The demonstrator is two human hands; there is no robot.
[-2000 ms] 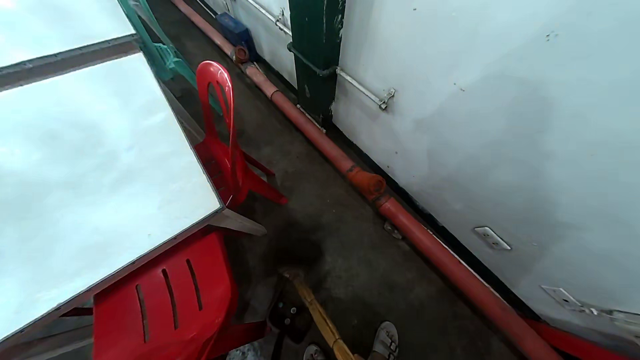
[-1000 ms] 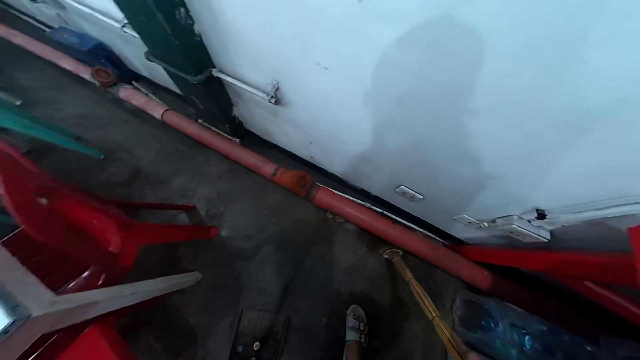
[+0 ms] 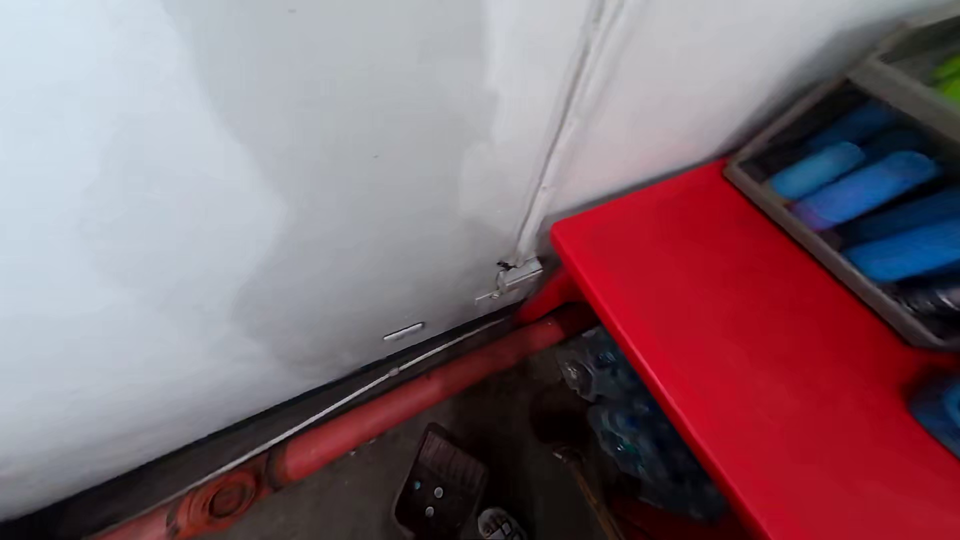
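Note:
Neither of my hands shows in the head view. A long wooden or bamboo handle (image 3: 589, 487) rises from the bottom edge beside the red table, and its far end meets a dark, blurred shape near the floor; what grips the handle is out of frame. To its left a dark dustpan-like tray (image 3: 440, 484) lies low over the floor, with a few small round marks or bits on it. A shoe (image 3: 499, 523) is partly visible at the bottom edge, right of the tray.
A red pipe (image 3: 405, 409) runs along the foot of the white wall (image 3: 337, 187). At right stands a red table (image 3: 720, 300), bearing a divided crate (image 3: 817, 251) of blue items. Clear plastic bottles or bags (image 3: 637, 427) lie beneath it. An electrical box (image 3: 519, 274) is on the wall.
The view has swung right, from the chairs and white-topped table to the red table and crate. The handle now shows beside the bottles under the red table.

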